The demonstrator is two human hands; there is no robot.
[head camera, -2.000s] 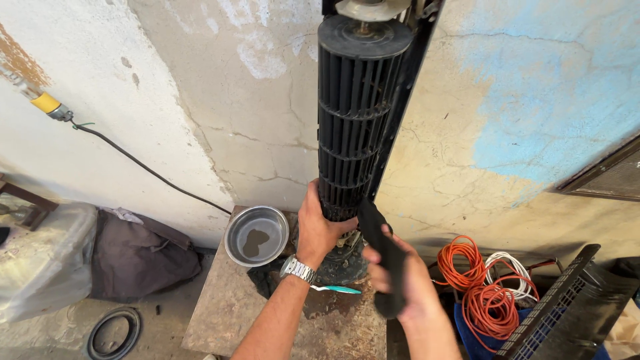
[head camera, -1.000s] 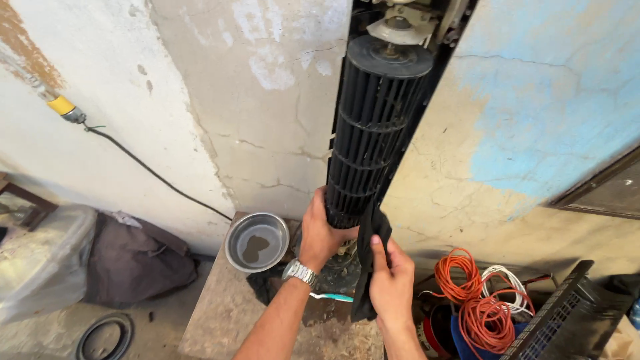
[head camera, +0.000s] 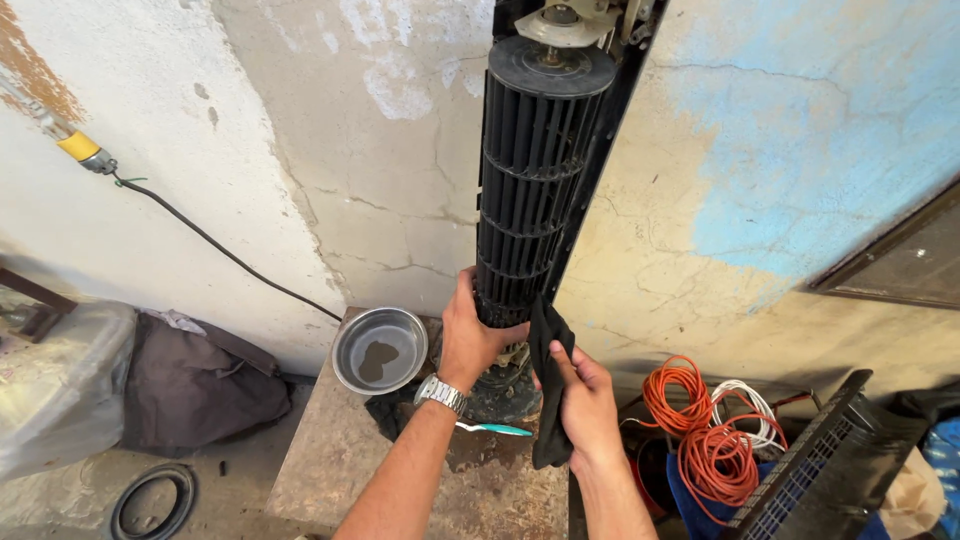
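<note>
A tall black cylindrical fan blower wheel [head camera: 529, 180] stands upright in an opened tower fan housing [head camera: 581, 202], under a whitish metal mount. My left hand [head camera: 476, 334], with a metal-band wristwatch [head camera: 441, 394], grips the lower end of the wheel. In my right hand [head camera: 585, 397] is a folded black cloth [head camera: 551, 382], held just right of the wheel's lower end. Beneath my hands is the dark, dirty fan base [head camera: 501, 397]. A teal and white toothbrush [head camera: 504, 429] lies in front of it. Left of the base sits a metal bowl [head camera: 380, 351] with some dark liquid.
Everything stands on a worn wooden board [head camera: 337, 450] against a cracked wall. At right are coiled orange cords [head camera: 716, 465], a white cord [head camera: 750, 409] and a black fan grille [head camera: 810, 457]. At left are a dark cloth bag [head camera: 199, 386], a black rubber ring [head camera: 154, 499] and a power cable [head camera: 225, 251].
My right hand and the black cloth have shifted slightly beside the wheel's lower end. My left hand has kept its hold there.
</note>
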